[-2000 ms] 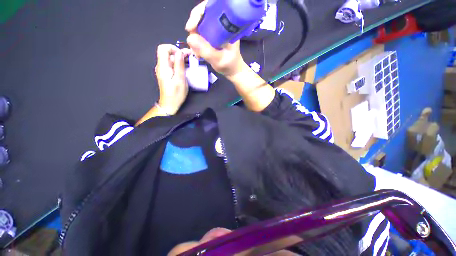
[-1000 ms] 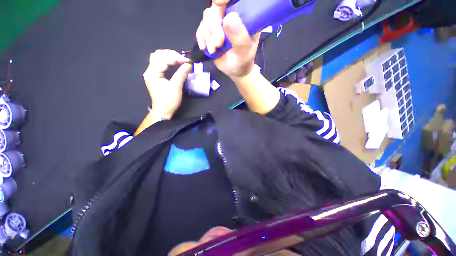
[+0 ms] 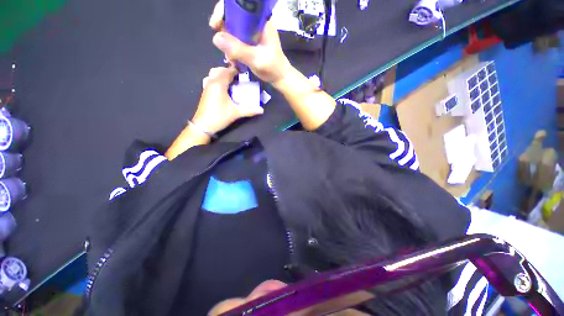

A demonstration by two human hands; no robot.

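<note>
My right hand (image 3: pixel 258 57) is closed around the purple electric screwdriver (image 3: pixel 246 20), which is held upright and cut off by the top edge. Its lower end points down at the small white-lilac motor unit (image 3: pixel 247 94). My left hand (image 3: pixel 219 103) holds that unit from the left side, with its thumb along the lower edge. The driver tip and the exact contact with the unit are hidden by my fingers. A small white piece (image 3: pixel 266 97) sticks out at the unit's right side.
The screw feeder (image 3: pixel 307 17) stands beyond my right hand, with a black cord beside it. A row of motor units (image 3: pixel 11 163) lies at the far left, and another unit (image 3: pixel 425 12) at the upper right. The white grid tray (image 3: pixel 488 117) lies on cardboard beyond the bench edge.
The screwdriver has swung from slanting right to upright and moved left, baring the feeder. My left hand has shifted from pinching near the driver tip to gripping the unit's side and lower edge.
</note>
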